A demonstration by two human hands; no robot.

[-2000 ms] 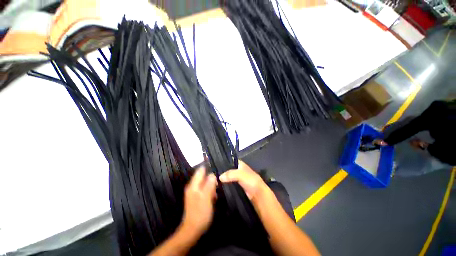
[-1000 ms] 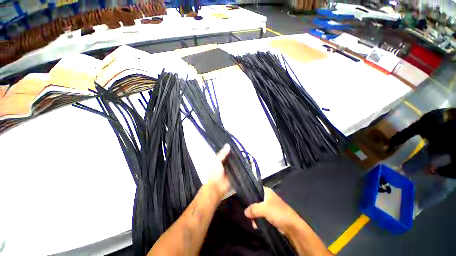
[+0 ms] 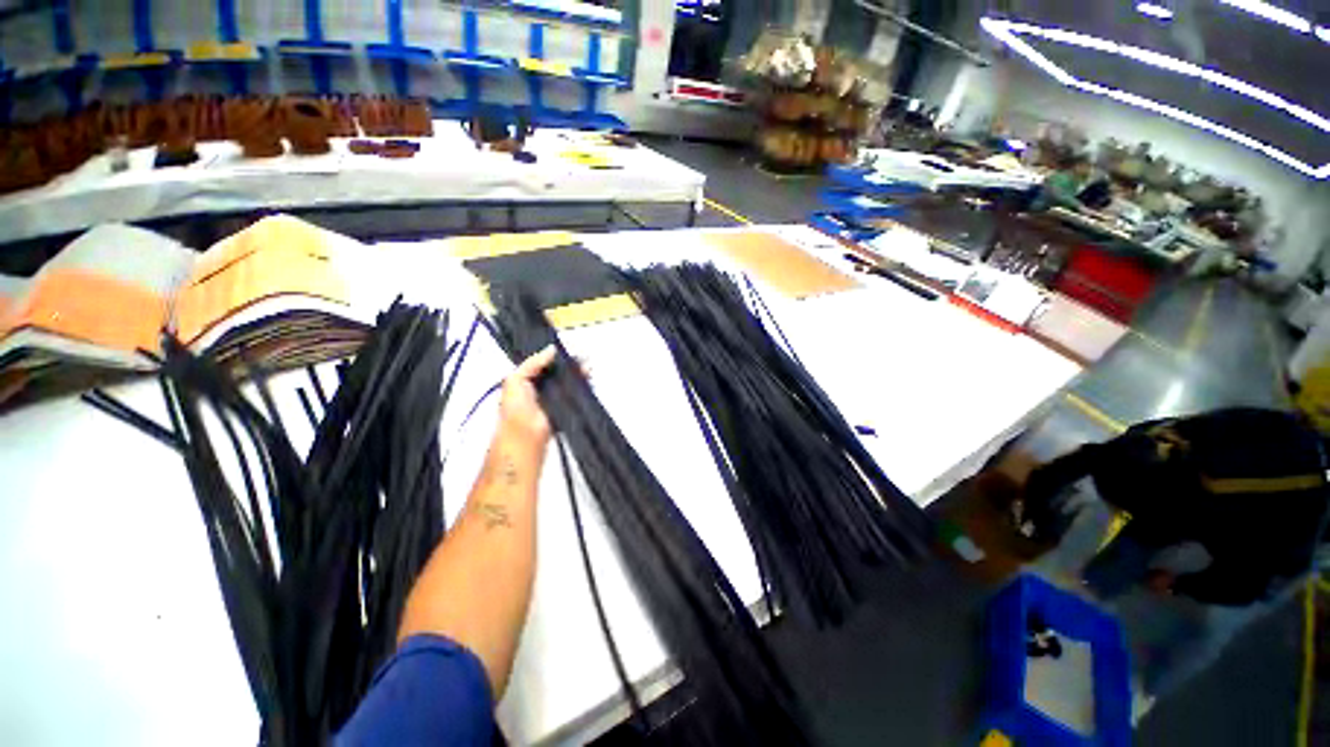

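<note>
My left hand is around the upper part of a bunch of long black straps, which slants across the white table and hangs over its near edge. One thin strap hangs apart from it on the left. My right hand is not in view. The main bundle of straps lies to the left. The set-aside pile of straps lies to the right, its ends over the table edge.
Stacked tan-orange sheets lie at the back left. A black piece lies on tan board behind the bunch. At the right a person bends beside a blue crate and a cardboard box. Another long table stands behind.
The view has tilted up. My left hand has moved up and away along the bunch, which now reaches the black piece. My right hand has left the picture.
</note>
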